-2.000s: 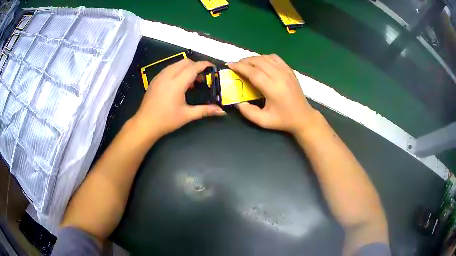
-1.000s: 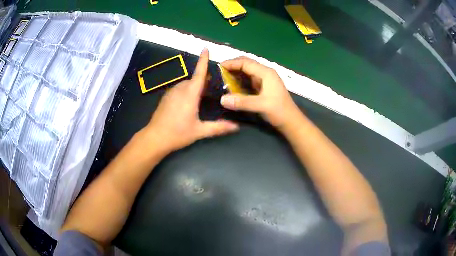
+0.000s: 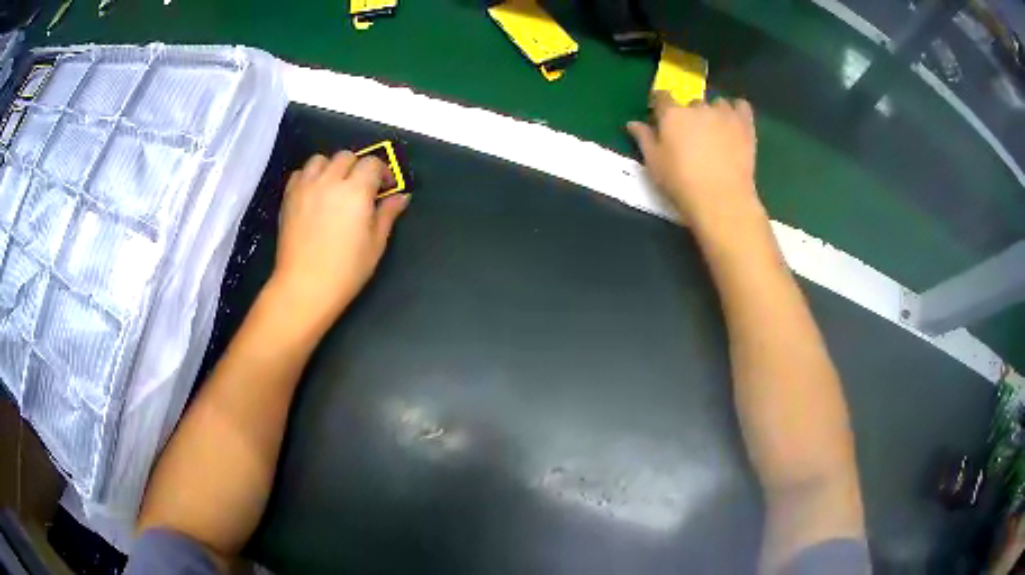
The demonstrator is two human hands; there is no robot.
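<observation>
A yellow-edged black frame (image 3: pixel 397 164) lies on the dark mat, tilted, at upper left. My left hand (image 3: pixel 335 219) covers its left part, with thumb and fingertips closed on it. My right hand (image 3: pixel 706 152) reaches over the white strip to the green belt. Its fingertips touch the near end of a yellow-faced module (image 3: pixel 681 74). The fingers are partly spread, and whether they grip the module cannot be told. The module's near end is hidden by the fingers.
A translucent blister tray (image 3: pixel 112 213) in crinkled plastic film stands at left. On the green belt (image 3: pixel 450 67) lie two more yellow modules (image 3: pixel 537 34) (image 3: pixel 372 9) and a dark object (image 3: pixel 629 25). A grey metal arm (image 3: pixel 967 292) crosses at right. Small loose parts (image 3: pixel 963 481) are at lower right.
My right hand has moved from the mat's middle out to the belt. My left hand has gone from open in the middle to the frame at left. The belt modules have shifted right.
</observation>
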